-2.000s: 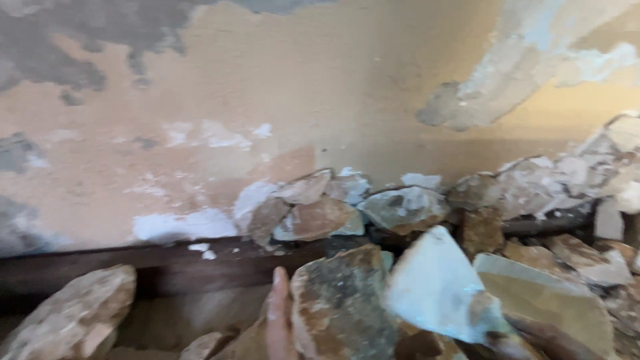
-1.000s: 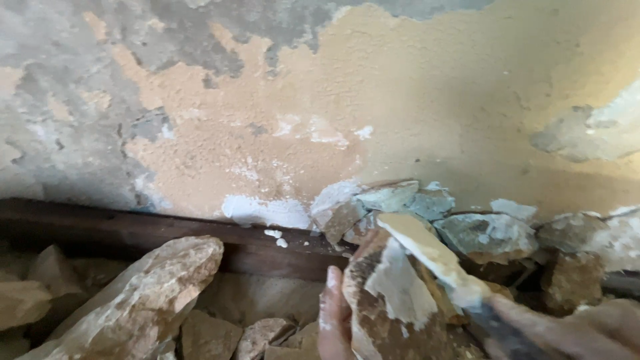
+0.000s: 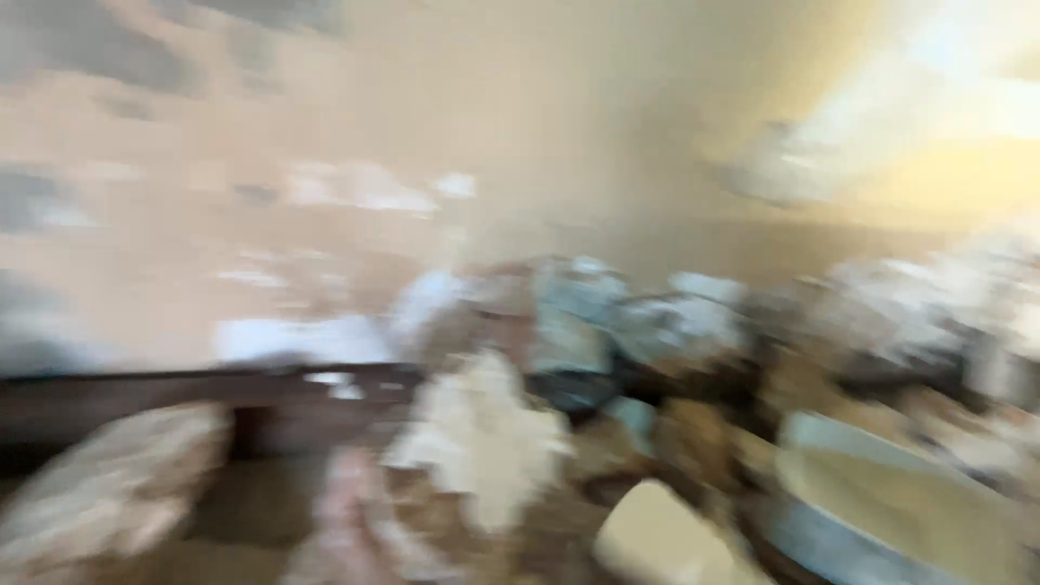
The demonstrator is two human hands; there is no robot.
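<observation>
My left hand (image 3: 349,516) is blurred at the lower middle, with its fingers against the left side of a rough brown stone (image 3: 414,504). Thick cream-coloured plaster or mortar (image 3: 487,439) covers much of that stone's face. To the right of it, a blade (image 3: 666,536), apparently a trowel's, coated in the same cream material, enters from the bottom edge. My right hand is out of view. A pale blue-grey container (image 3: 845,528) holding cream material stands at the lower right.
Behind runs a wall (image 3: 528,122) with peeling paint and white patches. A dark wooden beam (image 3: 309,406) lies along its foot. Stones set with plaster (image 3: 682,325) line the wall's base to the right. A large pale stone (image 3: 122,487) is at the lower left.
A second ago my right hand held the trowel against the stone; now the blade is apart from it, lower right. Cream material now covers more of the stone's face. The view has swung right.
</observation>
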